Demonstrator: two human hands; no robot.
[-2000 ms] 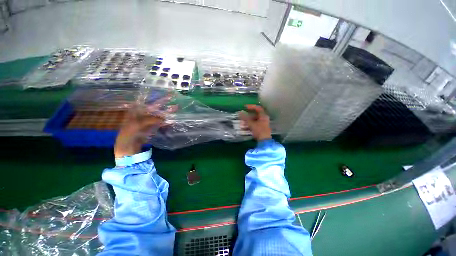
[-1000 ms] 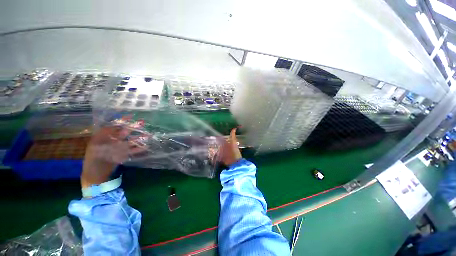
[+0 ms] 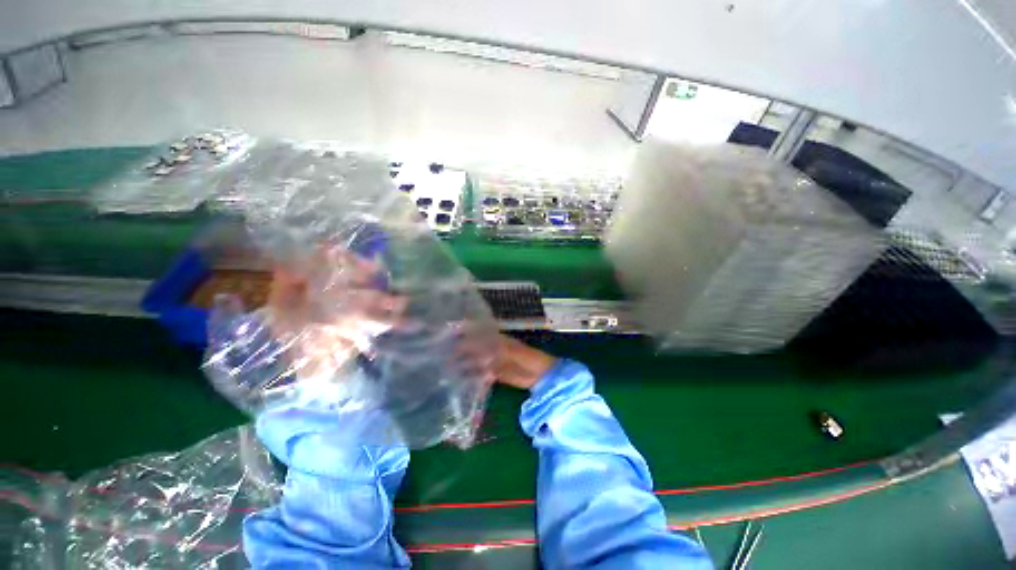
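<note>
A crinkled clear plastic bag (image 3: 429, 295) is held up over the dark green belt, in front of the blue bin. My left hand (image 3: 334, 301) is behind or inside the bag and shows blurred through the film; its fingers look spread. My right hand (image 3: 501, 354) is at the bag's right side, with its fingers behind the film, gripping it. Whether anything is inside the bag cannot be told. The small loose part on the belt is not visible now.
Blue bin (image 3: 187, 295) behind the bag. Large clear bag (image 3: 156, 501) at lower left. White tray (image 3: 446, 189) and blister trays (image 3: 552, 212) behind. Tall translucent stack (image 3: 735, 251) and black trays (image 3: 891, 306) at right. Small black module (image 3: 828, 424) on the belt; tweezers (image 3: 746, 548) at the bottom edge.
The small bag has been bunched and raised, now covering my left hand. My right hand has moved closer to the left one. The camera view has also shifted.
</note>
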